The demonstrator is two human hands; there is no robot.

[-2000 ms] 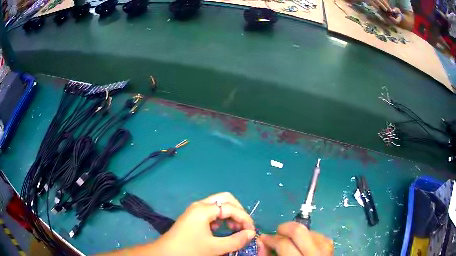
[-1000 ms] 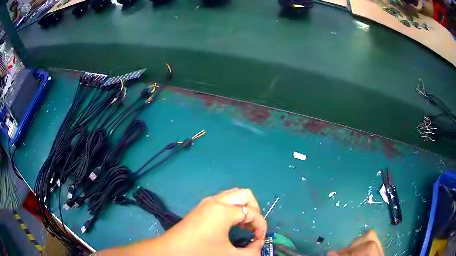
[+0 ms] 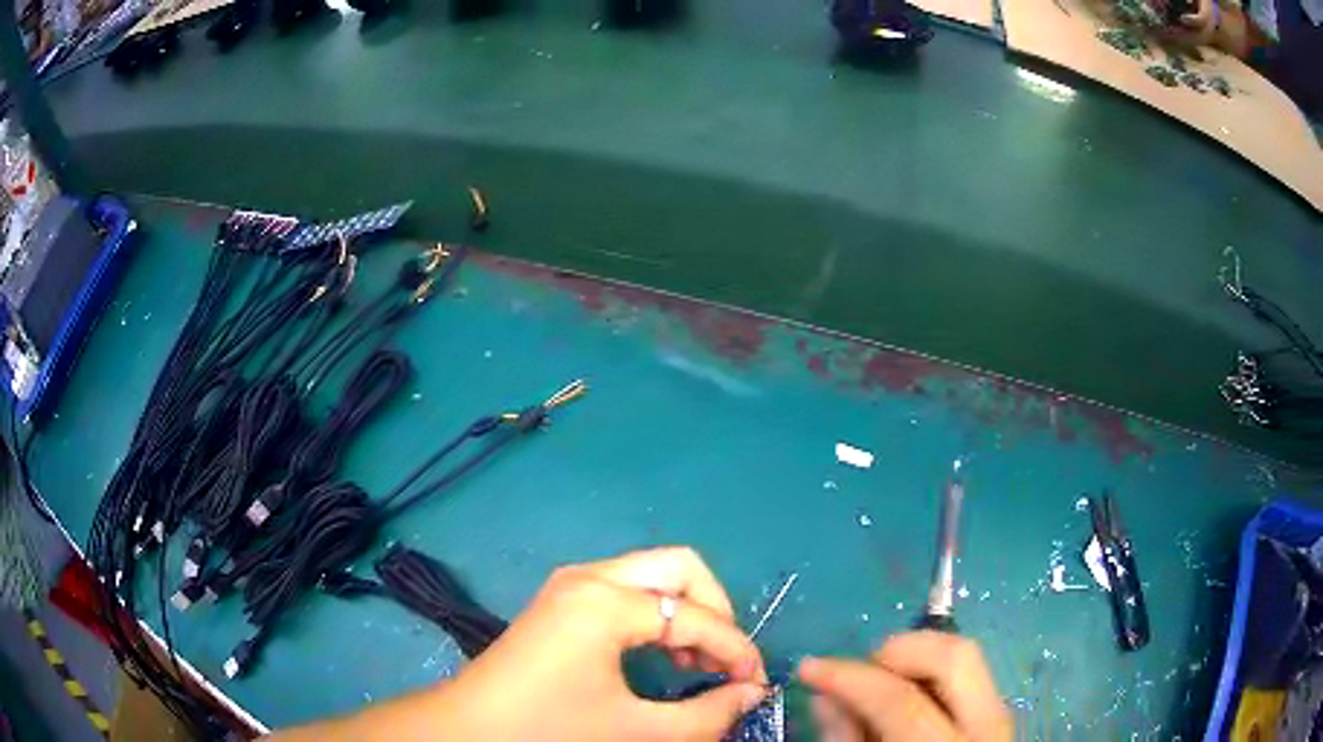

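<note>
My left hand [image 3: 617,652] is at the bottom centre, thumb and forefinger pinched on the dark end of a black cable [image 3: 435,597] whose bundle runs out to the left. The fingertips are at a small blue-and-white circuit board [image 3: 757,716], cut off by the bottom edge and partly hidden. A thin strand of solder wire [image 3: 775,605] sticks up beside the board. My right hand [image 3: 921,693] is just right of the board, slightly blurred, and holds a soldering iron [image 3: 949,551], its metal tip pointing up and away. The exact contact at the board is hidden.
Coiled black cables [image 3: 298,536] lie at left, beside a board panel [image 3: 348,225] with cables. Side cutters [image 3: 1117,573] and white scraps [image 3: 853,455] lie at right. Blue trays stand at the right edge [image 3: 1248,609] and left edge [image 3: 87,312]. A raised green ledge [image 3: 653,189] runs behind.
My right hand has come up and left to the board, and the soldering iron is visible again. My left hand stays at the board. The whole view has shifted slightly.
</note>
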